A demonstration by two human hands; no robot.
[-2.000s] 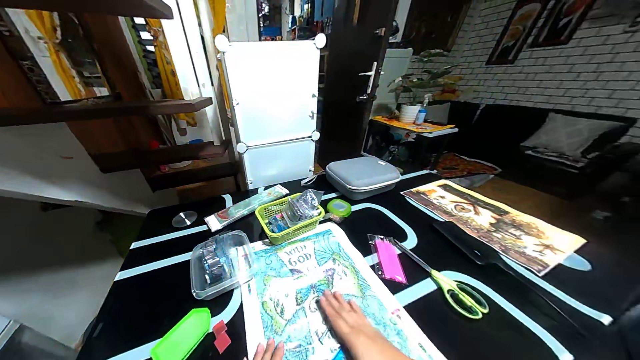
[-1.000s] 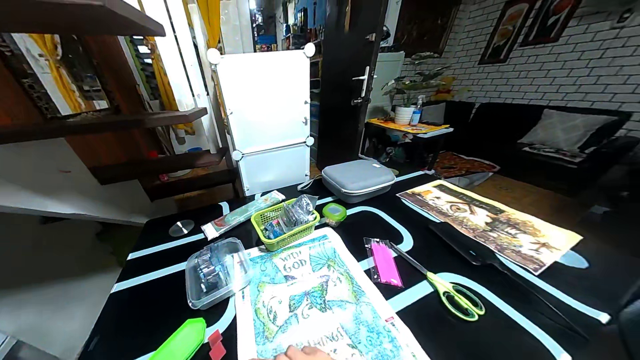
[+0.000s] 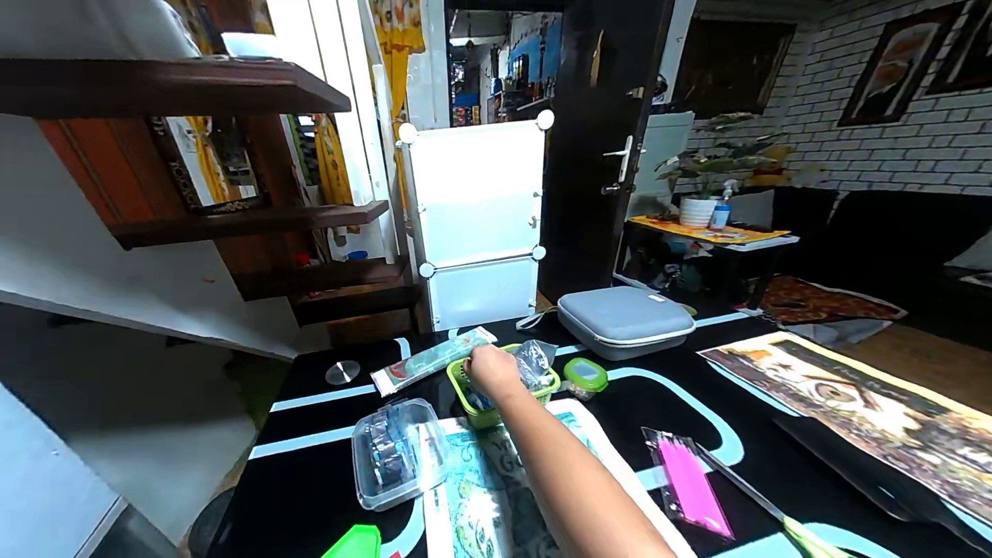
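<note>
My right hand (image 3: pixel 494 370) reaches over the green plastic basket (image 3: pixel 484 417), its fingers down at the basket's left part; what they touch is hidden. Clear plastic bags (image 3: pixel 535 363) fill the basket's right side. Behind it lies a long packaged item in a printed sleeve (image 3: pixel 435 360). Under my forearm is the printed canvas sheet (image 3: pixel 477 496) with blue-green butterflies and lettering. Left of it stands a clear plastic box (image 3: pixel 399 457) with small packets inside. My left hand is out of view.
A grey zip case (image 3: pixel 626 322) and a small green-lidded container (image 3: pixel 586 375) stand right of the basket. Pink sticks in a plastic bag (image 3: pixel 690 484), scissors (image 3: pixel 806 535), a black strap-like item (image 3: pixel 852 465) and a large picture sheet (image 3: pixel 845 387) lie rightward. A green tray (image 3: pixel 355 542) is near left.
My right hand has moved from the printed canvas forward to the green basket. My left hand, at the canvas's near edge two seconds ago, has gone from view. The view has shifted.
</note>
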